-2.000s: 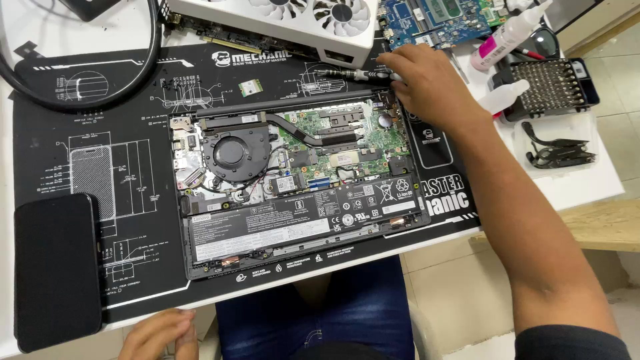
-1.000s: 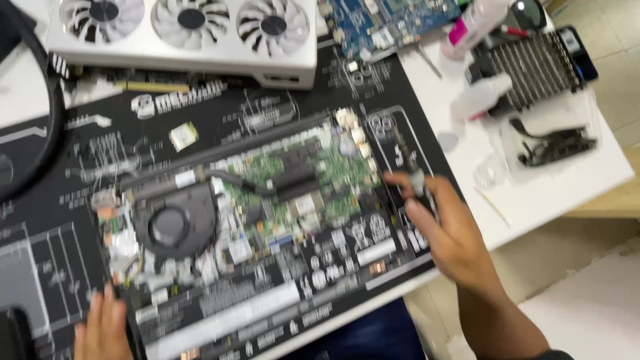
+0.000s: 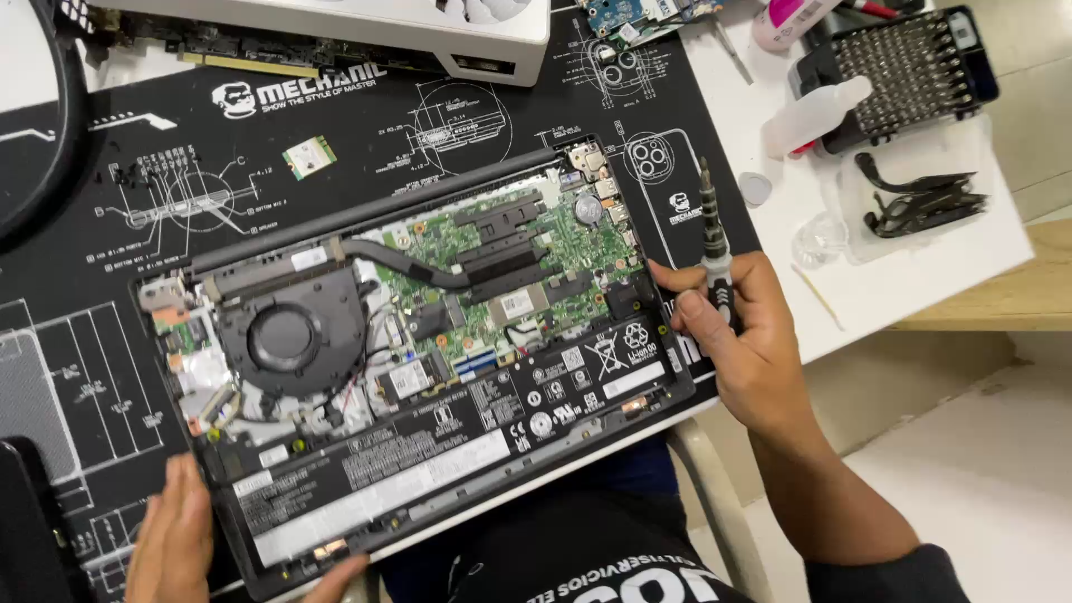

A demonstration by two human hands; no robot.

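An opened laptop base [image 3: 477,494] lies tilted on a black printed work mat [image 3: 536,109]. Its cooling fan [image 3: 285,335], copper-toned heat pipe, green motherboard [image 3: 523,306] and long black battery [image 3: 536,410] are exposed. My right hand [image 3: 737,343] holds a screwdriver [image 3: 713,243], tip pointing up the view, and its index finger touches the laptop's right edge. My left hand [image 3: 172,536] is at the lower left corner, fingers along the left edge and thumb at the front edge. A small wireless card [image 3: 309,157] lies on the mat above the laptop.
A white graphics card [image 3: 494,42] stands at the top, beside a blue circuit board [image 3: 615,17]. To the right are a bit case [image 3: 904,75], a translucent bottle [image 3: 808,121], black tweezers-like parts [image 3: 921,197] and a cotton swab [image 3: 819,295]. A phone [image 3: 33,519] lies at left. Small screws rest on the mat.
My right hand has come from the mat's upper part to the laptop's right edge, now with the screwdriver. My left hand has moved onto the laptop's lower left corner. The view has shifted and come nearer.
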